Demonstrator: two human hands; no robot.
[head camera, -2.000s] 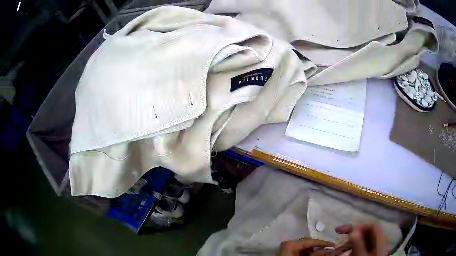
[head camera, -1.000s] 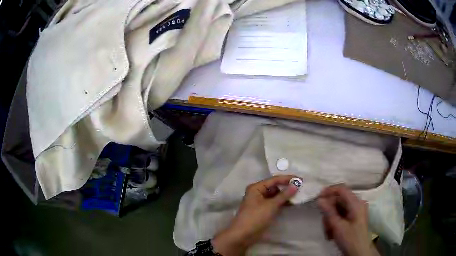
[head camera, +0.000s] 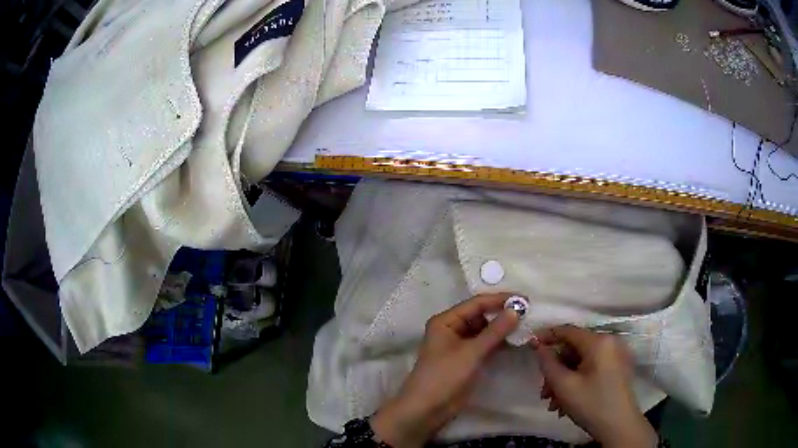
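A cream garment lies over my lap below the table edge. A white button sits flat on its stitched front edge. My left hand pinches that edge and a second button, which has dark marks at its centre; the thumb and index fingertip are on the button. My right hand is just right of it, with thumb and index fingertips together close to the cloth edge. A faint thin line shows between the right fingertips and the button; I cannot tell if it is needle or thread.
Another cream garment with a black label hangs over the table's left side, above a blue crate. A printed paper lies on the white table. A brown mat holds tiny pale pieces. A clear bin stands below right.
The view has swung right and down, bringing both hands fully in. In the last second, my right hand has moved slightly left, closer to the button; my left hand keeps its pinch.
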